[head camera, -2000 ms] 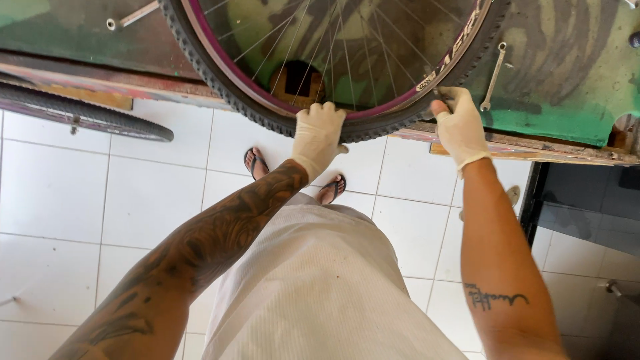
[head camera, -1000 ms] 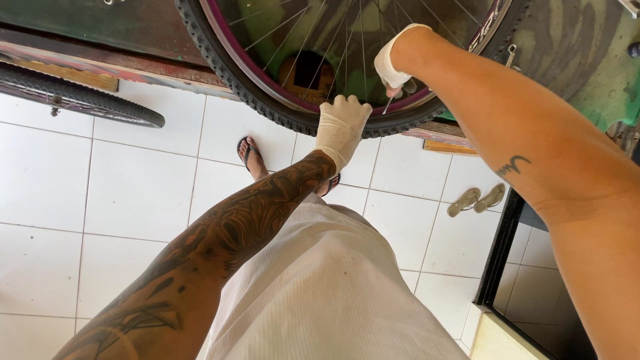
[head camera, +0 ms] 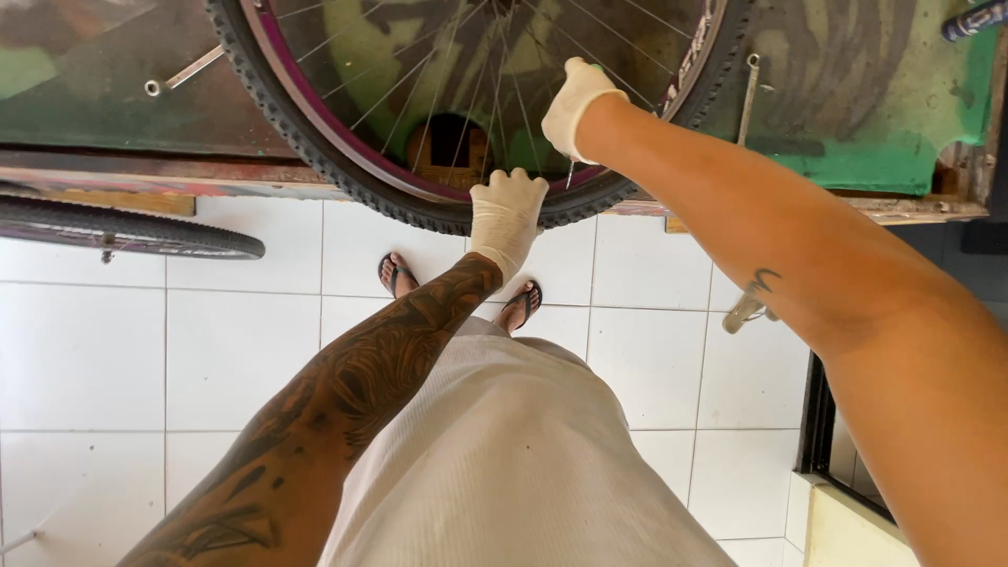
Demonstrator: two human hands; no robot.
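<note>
A bicycle wheel [head camera: 291, 130] with a knobby black tyre and a purple-and-silver rim lies over the painted workbench, its near edge past the bench's front. My left hand [head camera: 508, 213], in a pale glove, is closed on the tyre and rim at the near edge. Over the spokes, right of my left hand, is my gloved right hand [head camera: 579, 110], its fingers curled. A thin metal tool or rod [head camera: 569, 175] pokes out below it toward the rim; the rest of it is hidden by the hand.
Combination wrenches lie on the workbench [head camera: 858, 134], one [head camera: 185, 72] left of the wheel and another [head camera: 748, 98] right of it. A second bicycle wheel [head camera: 134, 228] stands at the left below the bench edge. Sandals [head camera: 740, 313] lie on the tiled floor, and a dark can [head camera: 974, 21] is at upper right.
My right hand has left the right side of the tyre, where it was two seconds ago, and is over the spokes. The left hand keeps hold of the near edge.
</note>
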